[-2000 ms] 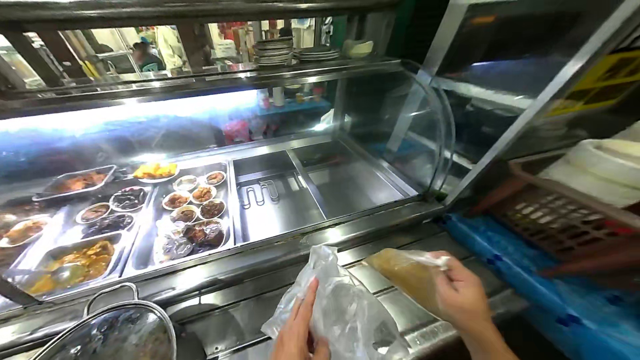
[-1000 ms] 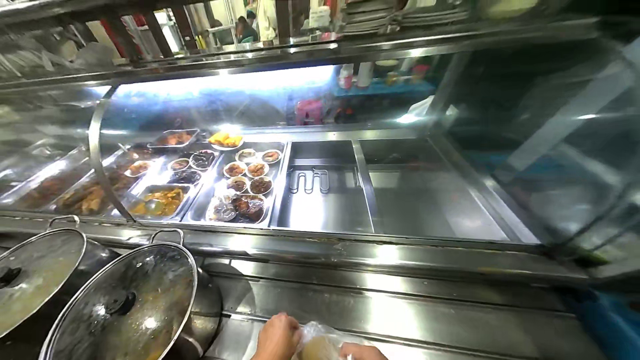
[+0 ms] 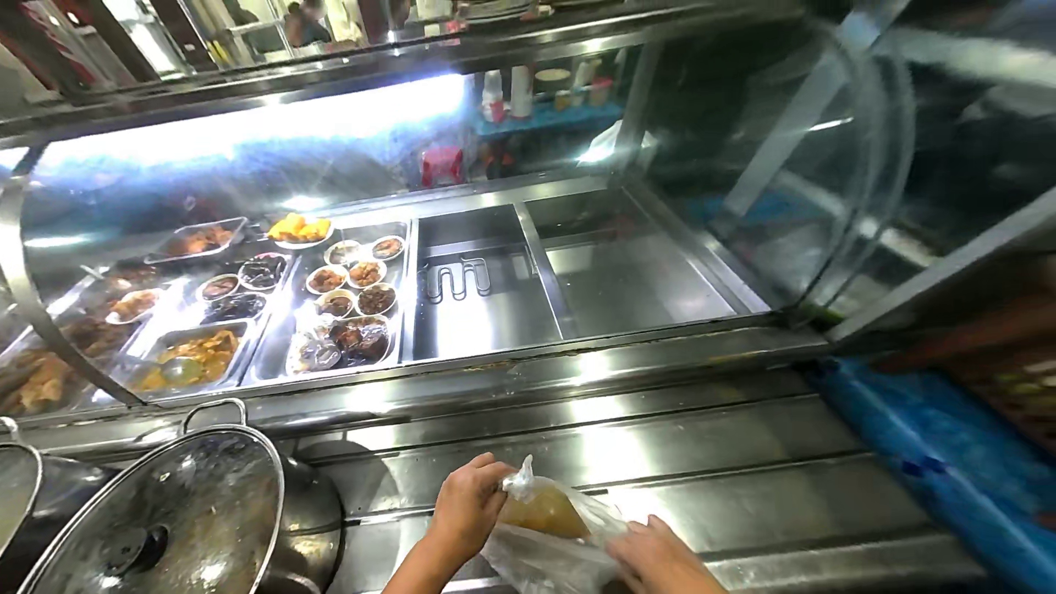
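Low in the view, over a ridged stainless steel counter (image 3: 701, 462), is a tied clear plastic bag of yellowish-brown liquid (image 3: 546, 513). My left hand (image 3: 472, 503) pinches its knotted top. Around the lower part of that bag is a thin translucent plastic carrier bag (image 3: 549, 561). My right hand (image 3: 660, 557) grips the carrier bag's edge on the right side. The lower ends of both bags run out of the frame, and my right fingertips are partly hidden by the plastic.
Left of my hands stands a steel pot with a glass lid (image 3: 190, 511), beside a second lidded pot (image 3: 21, 495). Beyond the counter, a glass display case holds food trays (image 3: 198, 355) and small bowls (image 3: 367, 272). Blue plastic sheeting (image 3: 924, 454) lies at the right.
Two seconds ago the liquid-filled bag hung from my right hand, apart from the carrier bag at my left. Now my left hand holds its knot and the carrier bag surrounds its lower part.
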